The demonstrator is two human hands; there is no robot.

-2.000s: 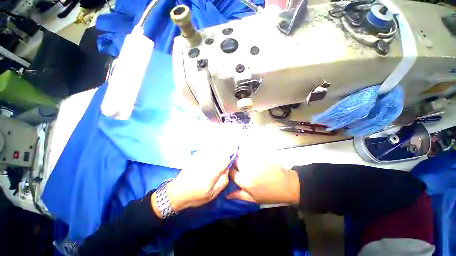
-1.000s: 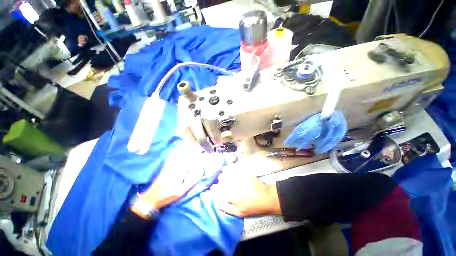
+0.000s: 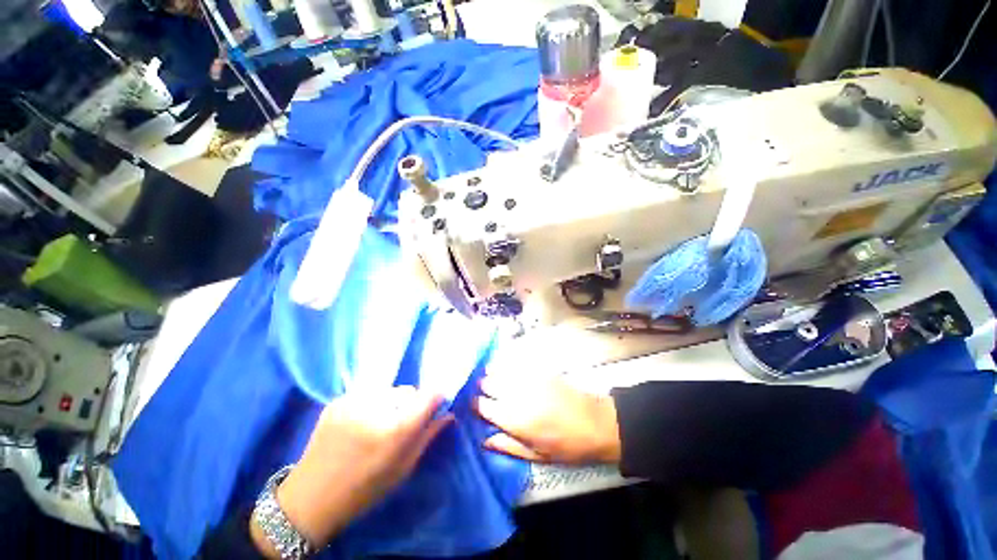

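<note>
A royal-blue garment piece (image 3: 219, 394) lies over the white machine table and under my hands. My left hand (image 3: 366, 443), with a metal watch at the wrist, pinches the cloth left of and below the needle. My right hand (image 3: 552, 416) lies on the cloth edge just right of it, fingers towards the presser foot; glare whitens its fingertips. The cream lockstitch machine head (image 3: 678, 230) marked JACK stands beyond my hands. The presser foot and needle area (image 3: 503, 312) is partly lost in glare. Whether the cloth is under the foot cannot be told.
The white lamp (image 3: 332, 249) hangs left of the needle. Dark scissors handles (image 3: 590, 289), a light-blue thread bundle (image 3: 700, 279) and an oval parts tray (image 3: 809, 337) are right of it. Blue cloth (image 3: 437, 82) and thread cones (image 3: 625, 88) are behind. A person's hand shows far left.
The view has tilted up since the first frame. My hands have moved apart from pinching together; my left hand has moved down and towards me with the cloth. My right hand stays near the needle.
</note>
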